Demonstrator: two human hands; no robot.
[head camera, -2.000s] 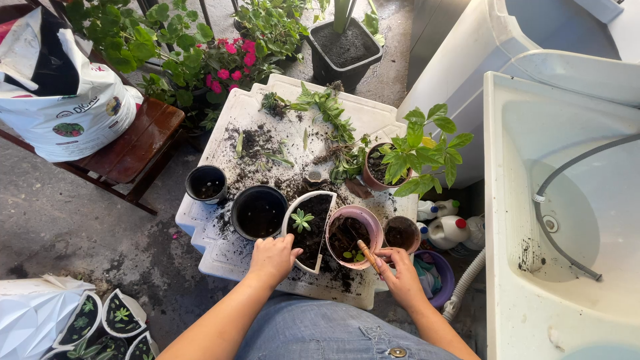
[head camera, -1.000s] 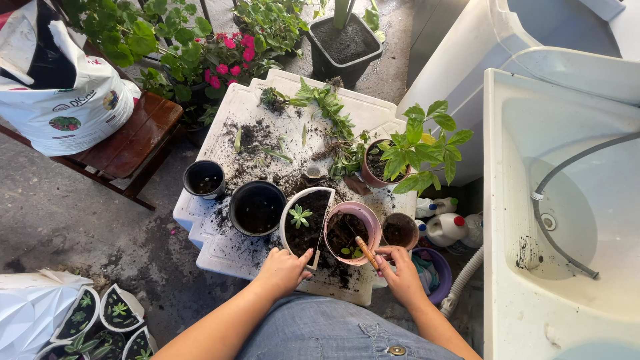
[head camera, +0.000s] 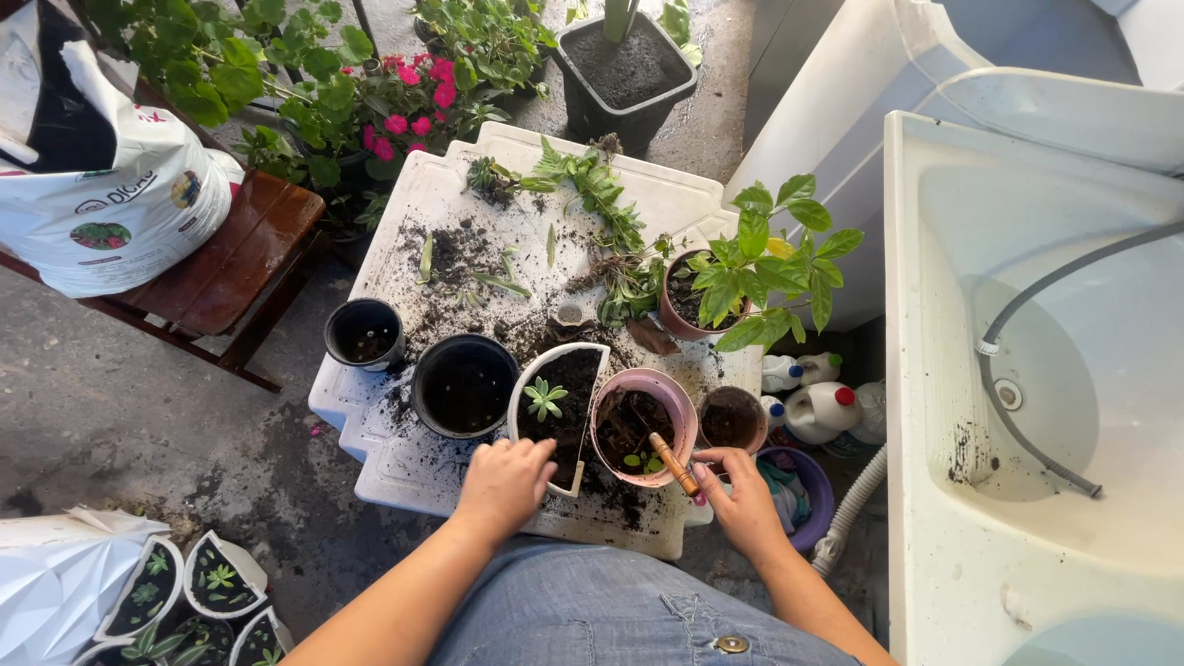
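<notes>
My left hand (head camera: 507, 481) rests at the lower left of a white half-round pot (head camera: 598, 388), its fingertips over the soil and rim; whether it grips the pot I cannot tell. A small succulent (head camera: 545, 399) grows in that pot's soil. My right hand (head camera: 740, 495) is at the end of a wooden-handled tool (head camera: 674, 464), thumb near the handle and fingers apart; its grip is unclear. The tool leans in a pink pot (head camera: 683, 407) of soil with small green leaves. A small brown pot (head camera: 733, 418) stands just right of it.
Black pots (head camera: 465, 385), a potted leafy plant (head camera: 696, 324), uprooted greenery (head camera: 601, 194) and spilled soil lie on the white plastic table (head camera: 518, 139). A utility sink (head camera: 925, 370) stands right, bottles (head camera: 821, 412) beside the table. A soil bag (head camera: 139, 213) sits on a wooden chair (head camera: 222, 296).
The white half-round pot has turned a little, and my left hand has shifted from its straight edge to its rounded lower left side. My right hand's fingers have loosened around the tool handle.
</notes>
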